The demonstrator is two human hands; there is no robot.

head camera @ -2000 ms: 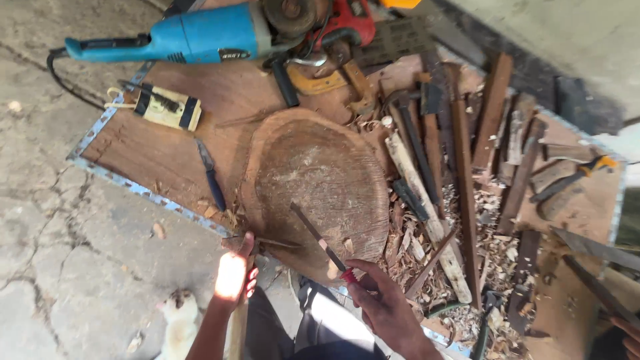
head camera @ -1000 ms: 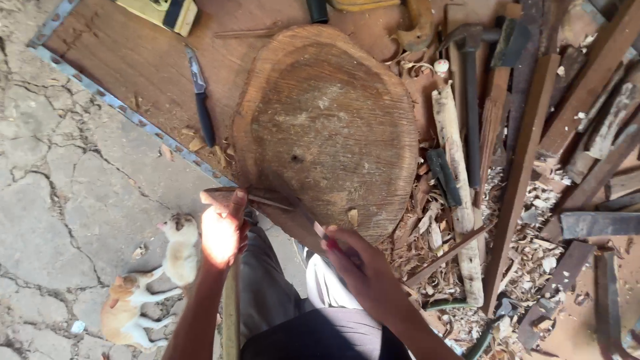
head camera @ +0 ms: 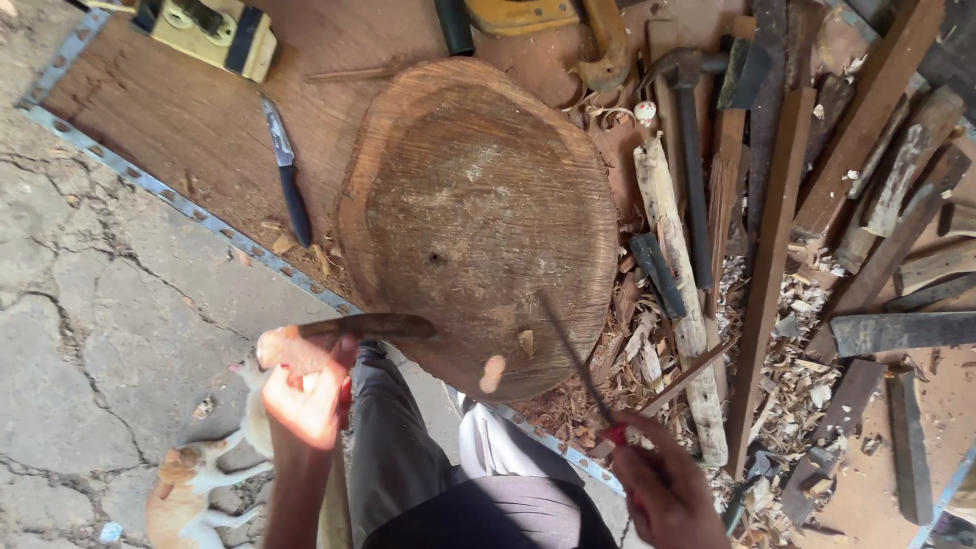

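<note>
My left hand (head camera: 309,389) is closed around the upper end of a long wooden handle (head camera: 335,496); a dark, curved piece (head camera: 381,326), whose kind I cannot tell, extends right from it over the lower edge of a round wood slab (head camera: 473,229). In my right hand (head camera: 663,480) is a thin, dark, rod-like tool (head camera: 576,358) with a red handle, perhaps a file. Its tip points up and left above the slab's lower right part, apart from the dark piece. A knife with a black handle (head camera: 293,202) lies left of the slab.
A claw hammer (head camera: 692,152), wood sticks (head camera: 778,267), shavings (head camera: 801,305) and a machete-like blade (head camera: 907,333) lie to the right. A yellow-and-black block (head camera: 213,34) and a saw handle (head camera: 606,46) are at the top. Cats (head camera: 198,488) lie on the cracked floor, lower left.
The view has moved closer to the slab. The right hand's tool, near the left hand's dark piece one second ago, is now farther right and apart from it.
</note>
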